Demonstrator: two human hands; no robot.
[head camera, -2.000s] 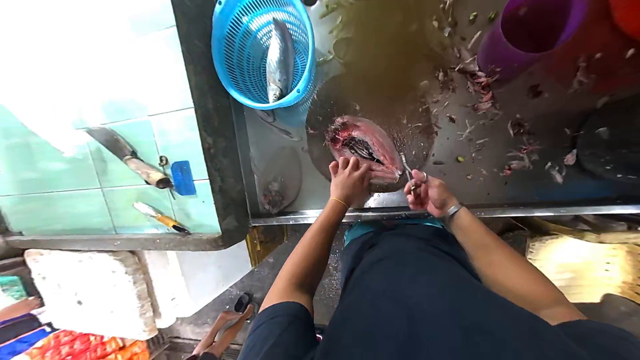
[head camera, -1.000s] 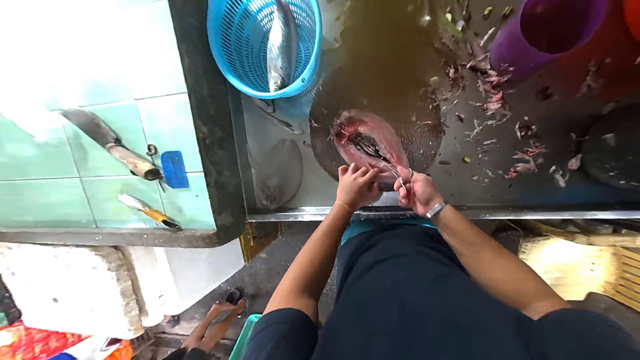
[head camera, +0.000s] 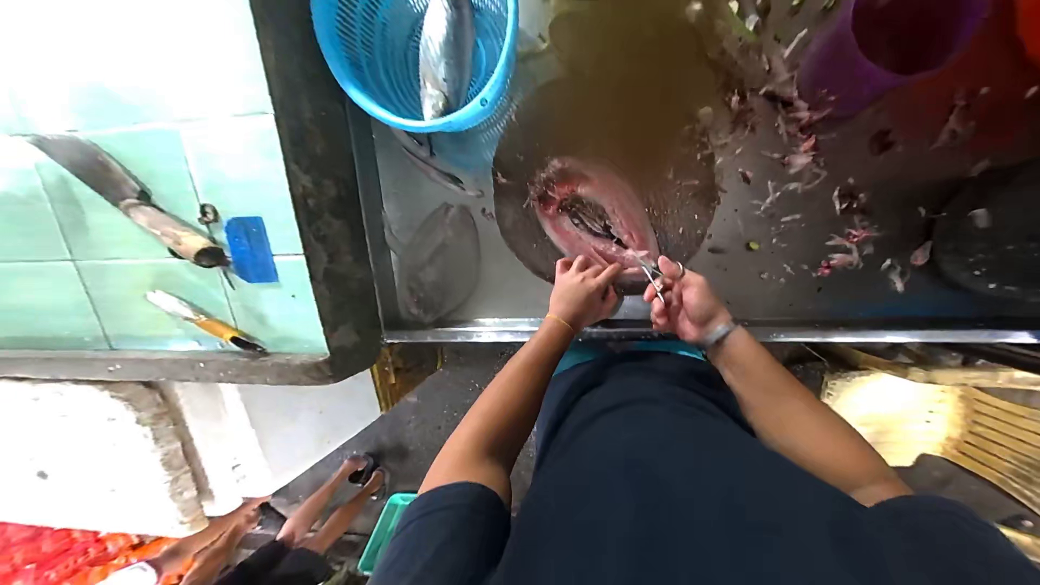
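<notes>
A headless-looking, cut-open fish (head camera: 601, 203) lies on a round chopping board (head camera: 520, 195) on the metal work surface, its belly slit showing a dark inside. My left hand (head camera: 583, 292) presses on the near edge of the fish with bent fingers. In my right hand (head camera: 686, 301) are small metal scissors (head camera: 652, 279), fingers at the handles, the tips at the near end of the belly slit. Whether the blades are apart cannot be told. Beyond my left hand, a whole silvery fish (head camera: 446, 61) rests in a blue plastic basket (head camera: 479, 118).
Fish scraps (head camera: 800, 154) lie scattered at right, by a purple container (head camera: 853, 65). A flat fish-like shape (head camera: 439, 260) and a thin fish (head camera: 435, 166) lie left of the board. On the tiled counter are a cleaver (head camera: 162, 223) and a yellow-handled knife (head camera: 207, 325). Another person's legs (head camera: 325, 504) show lower left.
My right hand and the scissors have shifted from beside the fish onto its near end. My left hand stays on the fish.
</notes>
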